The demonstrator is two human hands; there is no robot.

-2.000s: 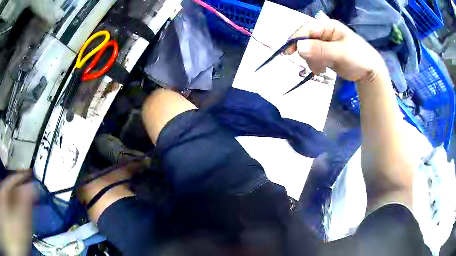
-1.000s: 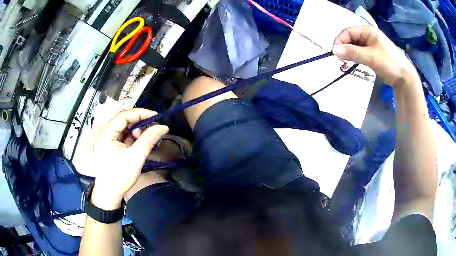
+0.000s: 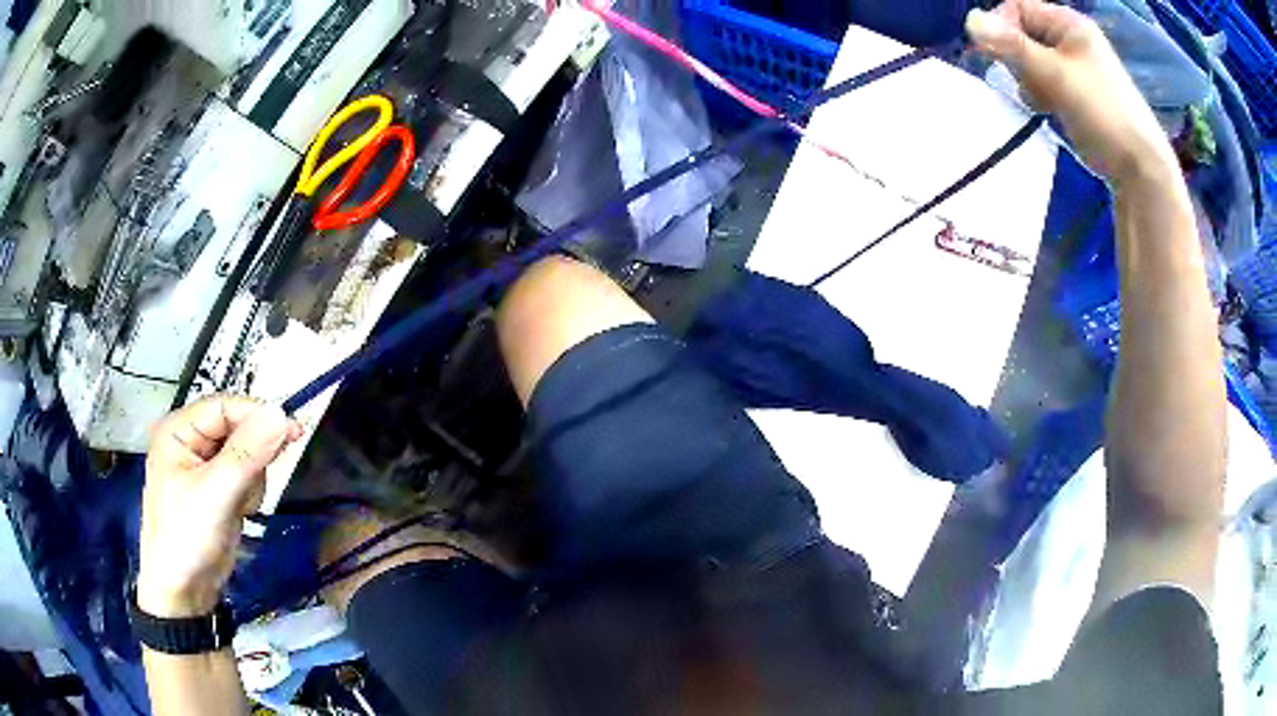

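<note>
My left hand point(image 3: 210, 469), with a black band on the wrist, pinches a narrow dark navy strip point(image 3: 462, 290) at the lower left. My right hand point(image 3: 1043, 56) pinches the same strip at the upper right. The strip is stretched straight and slanting between them, above my knee. Another length of strip hangs from my right hand down to the white board. Loose loops of strip lie near my left knee. A bunched navy cloth point(image 3: 854, 364) lies across my thigh and the white board point(image 3: 896, 168).
Scissors with yellow and red handles point(image 3: 361, 165) lie on the stained sewing machine bed point(image 3: 154, 252). A pink cord point(image 3: 679, 53) runs to the board. Grey fabric point(image 3: 630, 154) hangs by the machine edge. Blue crates point(image 3: 763, 49) and a white pile point(image 3: 1064, 574) are at the right.
My hands have moved farther apart, the left one down and left, the right one up. The strip between them is longer. Two seconds ago the strip hung in two ends from my right hand.
</note>
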